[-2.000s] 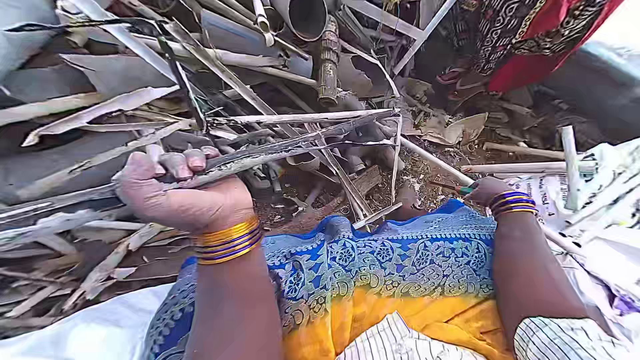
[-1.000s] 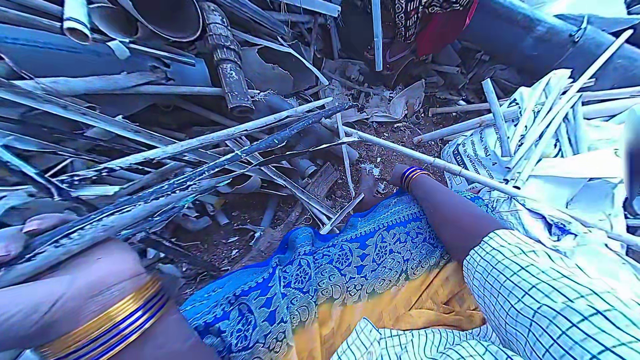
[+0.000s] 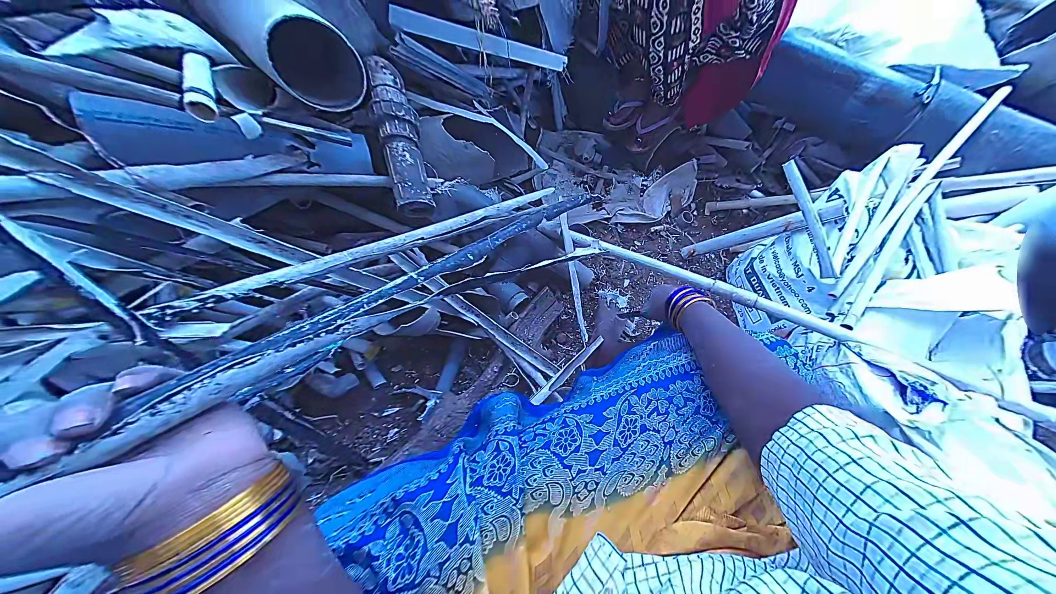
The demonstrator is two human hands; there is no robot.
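Note:
My left hand (image 3: 140,445), with gold and blue bangles at the wrist, is closed around several long split strips of plastic pipe (image 3: 330,322) at the lower left. The strips reach diagonally up to the middle of the view. My right hand (image 3: 658,304) is low, beside my foot and the hem of my blue patterned cloth (image 3: 610,412). Something small and dark seems to be at its fingers, but what it is cannot be made out. A long thin pale pipe (image 3: 718,285) runs just above my right wrist.
Wide grey pipes (image 3: 318,62) and a ribbed pipe fitting (image 3: 400,136) lie in the scrap heap at the upper left. At the right, a printed white sack (image 3: 767,280) bears pale strips. Another person's sandalled feet (image 3: 648,124) are at the top, near a large pipe (image 3: 891,91).
My left hand has moved toward the lower left with the strips. My right hand, which was near a thin pipe with a green-handled tool, is now lower, by my foot. The view has shifted.

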